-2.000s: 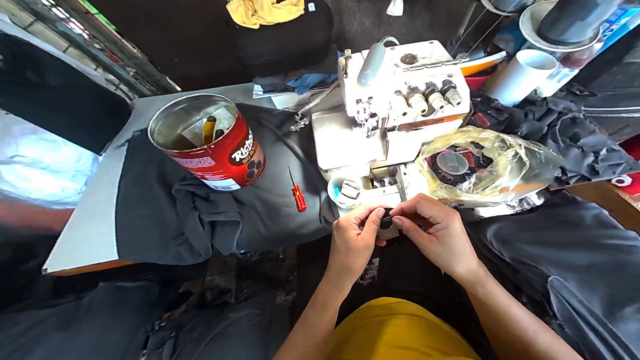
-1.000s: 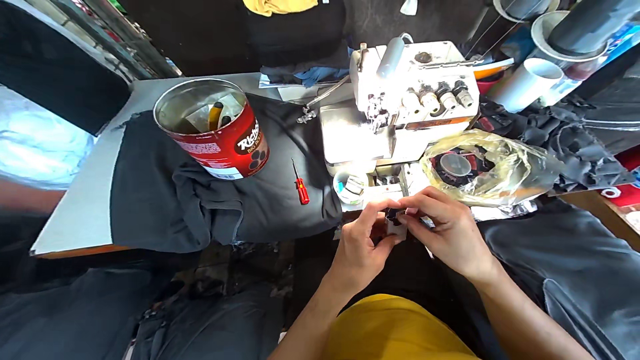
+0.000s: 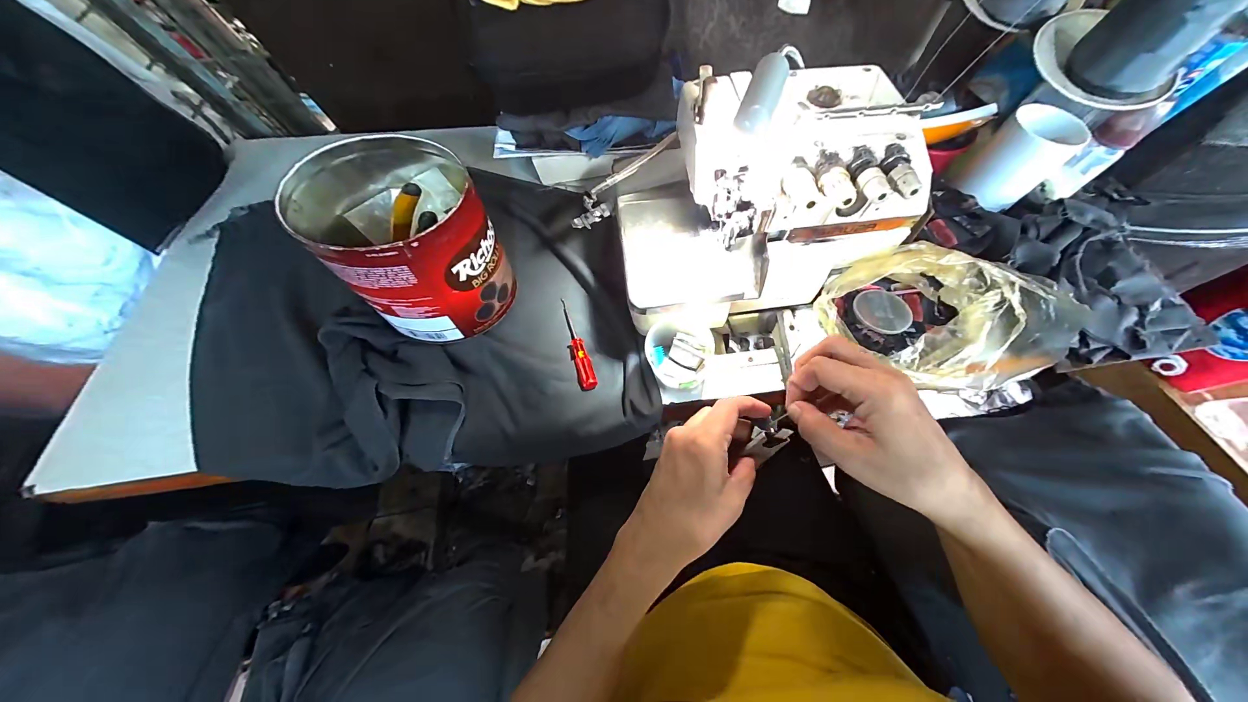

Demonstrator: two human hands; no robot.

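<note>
My left hand (image 3: 697,473) grips a small metal part (image 3: 767,441) just in front of a white overlock sewing machine (image 3: 809,195). At the part's right side, the thumb and fingertips of my right hand (image 3: 863,419) are pinched together; what lies between them is too small to tell. Just behind my hands are the machine's lower compartment (image 3: 749,361) and a small round white container (image 3: 680,356) with small items in it. A red-handled screwdriver (image 3: 583,363) lies on dark fabric (image 3: 507,390) to the left of the machine.
A red tin can (image 3: 429,283) holding tools stands on the fabric at left. A yellowish plastic bag (image 3: 1014,312) with dark contents lies right of the machine, near dark cloth scraps (image 3: 1121,273). Large thread cones (image 3: 1141,49) stand at the upper right. Dark fabric (image 3: 1102,487) hangs at right.
My hands were close together at the small part; my right fingertips have since drawn slightly away to the right. More of the metal part shows. The screwdriver stays on the fabric.
</note>
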